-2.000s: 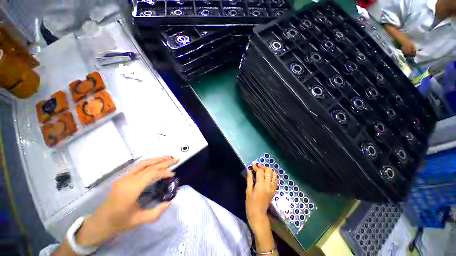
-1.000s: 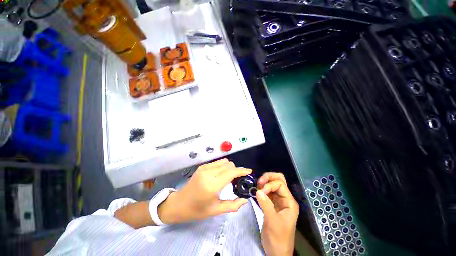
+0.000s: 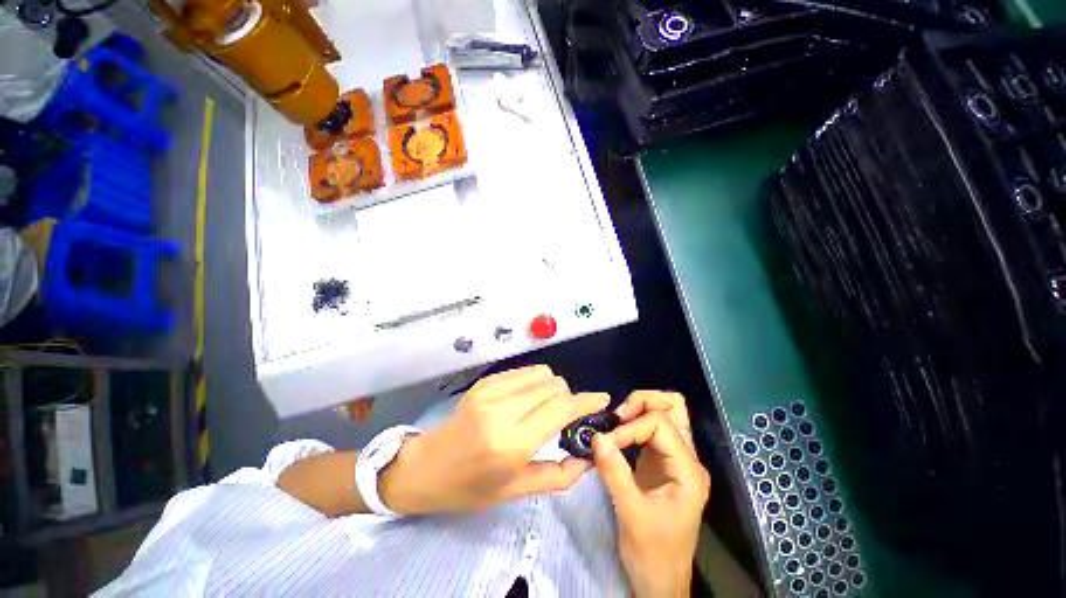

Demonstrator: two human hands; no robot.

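Observation:
My left hand (image 3: 509,438) holds a round black housing (image 3: 582,435) by its edge, in front of the machine's front edge. A ring with a pale centre shows on the housing's face. My right hand (image 3: 657,467) has its thumb and fingertips on the housing's right side. Whether the right fingertips hold a small ring is hidden at this size. Orange fixture nests (image 3: 428,145) stand two-by-two on the machine bed; the rear left one has a dark part in it.
Machine head (image 3: 286,72) above the nests. Dark pile of small parts (image 3: 331,294), thin metal tool (image 3: 428,313), red button (image 3: 542,326) near the bed's front. Perforated parts tray (image 3: 800,496) on green mat (image 3: 713,257). Tall black tray stack (image 3: 900,269) at right. Blue stools (image 3: 111,269) at left.
Since two seconds ago, my right hand has left the parts tray and joined my left hand at the housing. Over the last second, both hands stay together at it; the view has shifted slightly.

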